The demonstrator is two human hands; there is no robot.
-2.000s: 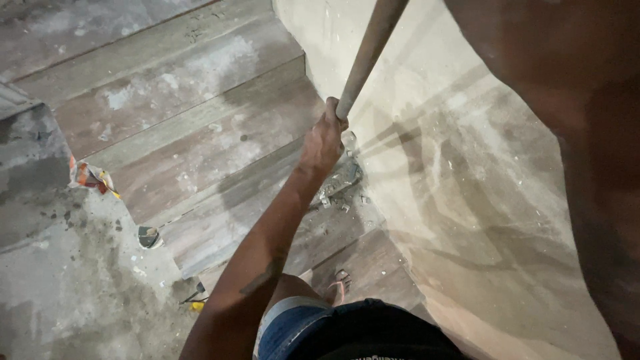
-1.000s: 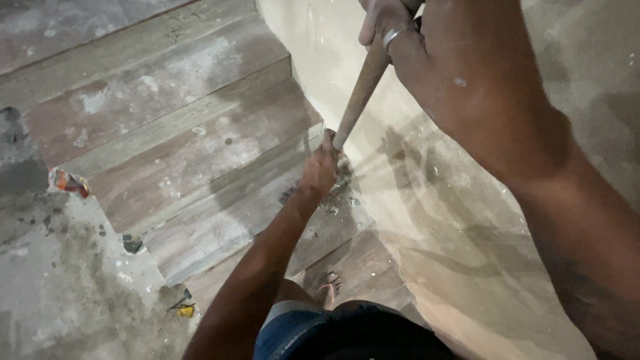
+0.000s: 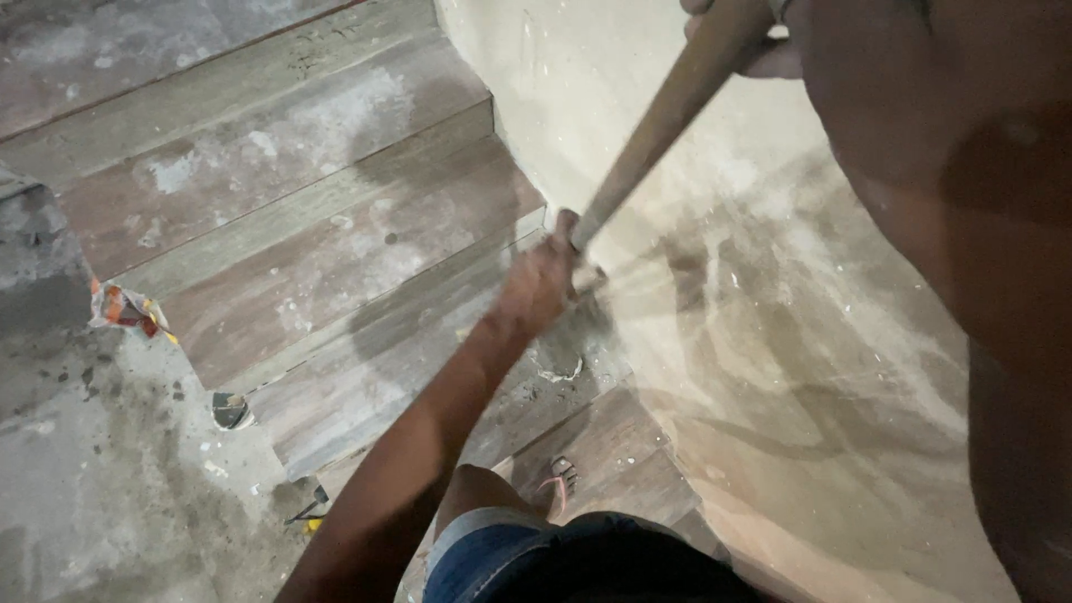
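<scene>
A long round wooden pole [image 3: 649, 146] slants from the top right down beside the wall. My left hand [image 3: 540, 280] is wrapped around its lower part. Higher up, my right hand [image 3: 754, 42] grips the thick near part, large and partly cut off by the frame's top edge. Whatever is at the pole's far end is mostly hidden behind my left hand. Just below that hand, whitish debris [image 3: 559, 364] lies on a dusty grey patch of a stair tread.
Wood-look stairs [image 3: 335, 285] with whitish stains run down the left. A smeared plaster wall [image 3: 754, 335] borders them on the right. Crumpled orange and yellow packaging [image 3: 130, 310] and a small yellow item [image 3: 312, 525] lie at the stairs' broken left edge. My sandaled foot [image 3: 563, 481] is below.
My right hand, out of view two seconds ago and lower one second ago, is now at the top edge on the pole. My left hand stays on the pole.
</scene>
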